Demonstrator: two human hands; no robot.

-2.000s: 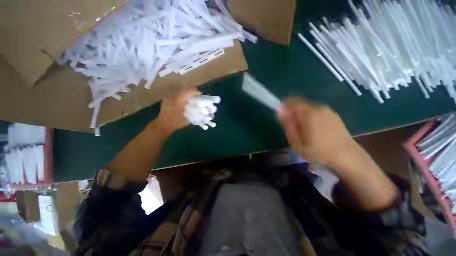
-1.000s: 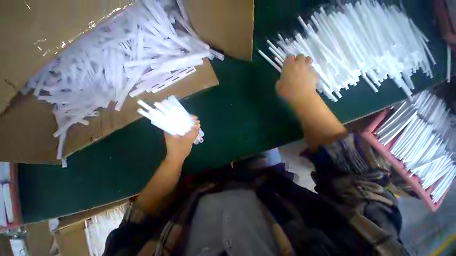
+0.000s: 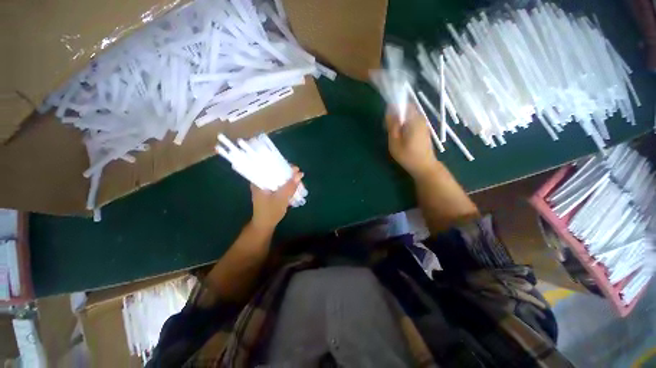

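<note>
My left hand [image 3: 275, 199] is closed around a bunch of short white plastic tubes [image 3: 255, 162], whose ends point up and left. My right hand [image 3: 411, 138] holds several slim translucent sticks [image 3: 394, 80] upright, blurred, just left of the stick pile. The pile of long white sticks [image 3: 529, 75] lies roughly parallel on the green table at the right. A tangled heap of white tubes [image 3: 172, 75] lies in the open brown carton [image 3: 155, 169] at the upper left. My two hands are apart.
The green table edge [image 3: 144, 272] runs in front of me. Below it are a carton of white pieces [image 3: 155, 313] at left and a red-pink crate [image 3: 575, 244] of white sticks at right. Another crate [image 3: 26, 259] stands at far left.
My right hand has reached the stick pile and come back a little left with several sticks in it. My left hand has turned, so the tubes point up and left.
</note>
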